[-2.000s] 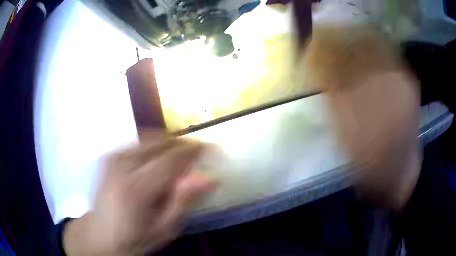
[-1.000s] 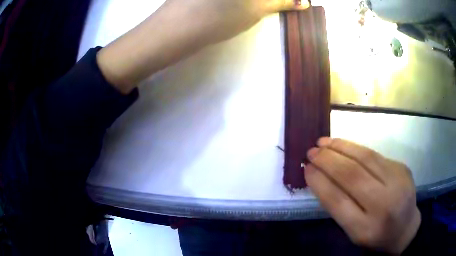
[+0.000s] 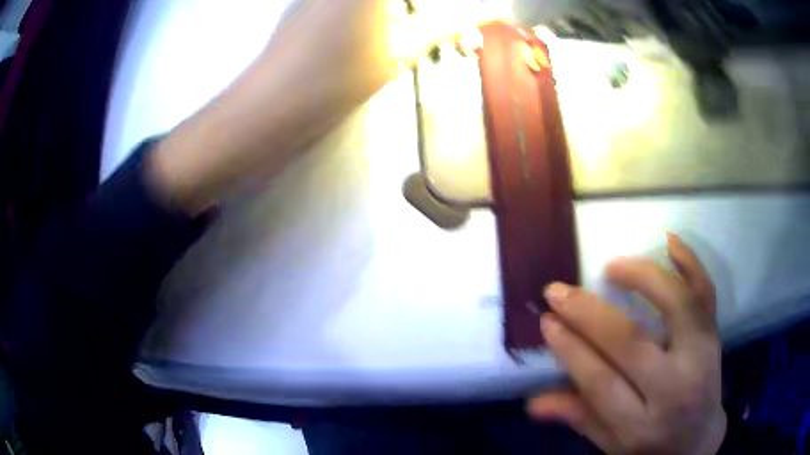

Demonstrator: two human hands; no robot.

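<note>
A maroon placket strip point(image 3: 533, 213) lies lengthwise across the edge of the cream-yellow machine bed point(image 3: 622, 160) and the white table. Its far end is under bright glare beside the dark machine parts point(image 3: 710, 80); whether it is under the presser foot cannot be told. My right hand point(image 3: 635, 355) is at the strip's near end, with two fingertips on its right edge and the thumb and other fingers apart. My left hand point(image 3: 400, 35) is at the top beside the strip's far end, cut off and washed out by glare, so its grip is hidden.
A grey-brown bed-side tab point(image 3: 435, 204) is at the bed's near-left corner. The white table's point(image 3: 355, 338) curved front edge runs below. Dark cloth point(image 3: 62, 107) hangs at the far left. A green round spot point(image 3: 618, 75) is on the bed.
The strip has moved from left of the bed onto the bed, its far end now by the machine parts. My right hand's fingers have spread. The bed's corner and tab have come into view.
</note>
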